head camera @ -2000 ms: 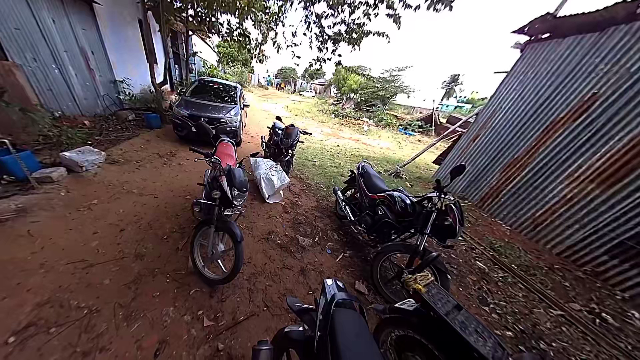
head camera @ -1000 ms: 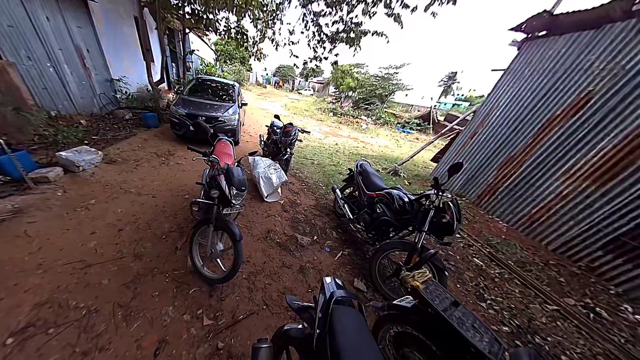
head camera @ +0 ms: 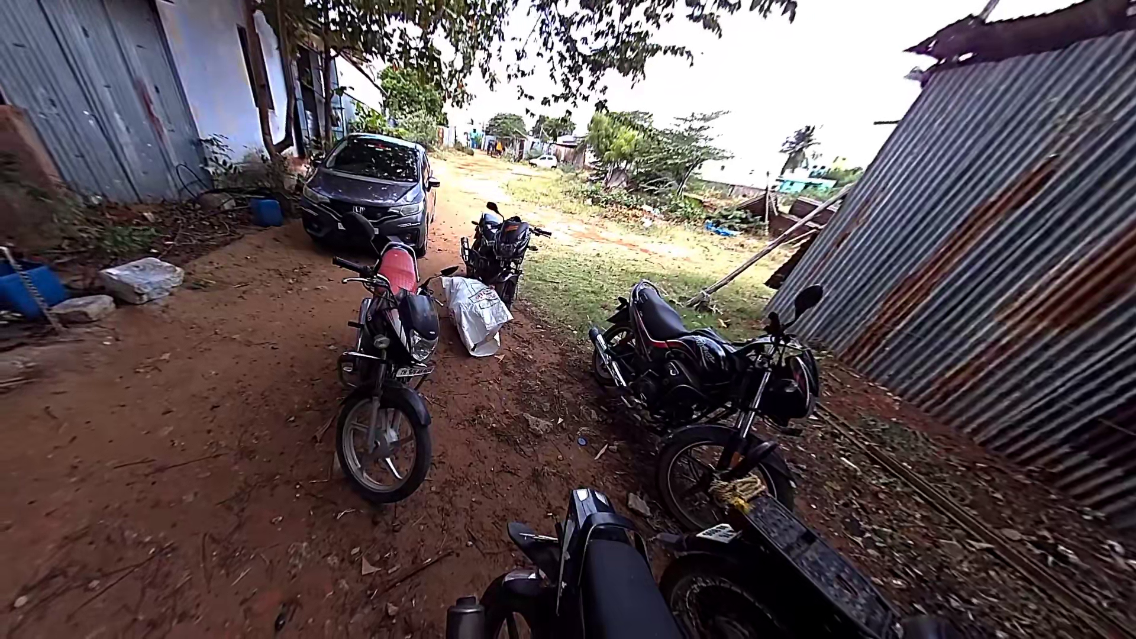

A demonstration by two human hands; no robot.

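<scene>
Neither my left hand nor my right hand shows in the head view. A motorcycle with a red seat (head camera: 398, 269) stands left of centre, its front wheel facing me. Behind it is a dark motorcycle (head camera: 499, 253), with a white woven sack (head camera: 477, 312) on the ground between them. On the right a black motorcycle (head camera: 683, 355) leans with its front wheel turned towards me. At the bottom edge are a black motorcycle seat (head camera: 621, 586) and, beside it, a vehicle's rear part with a long dark rack or seat (head camera: 812, 559) and yellow rope (head camera: 738, 490) at its end.
A dark car (head camera: 371, 191) is parked at the back left. A corrugated metal wall (head camera: 985, 240) rises on the right, with long poles (head camera: 958, 515) on the ground along it. A blue tub (head camera: 31, 288), a pale stone block (head camera: 142, 280) and a blue container (head camera: 266, 212) lie at the left.
</scene>
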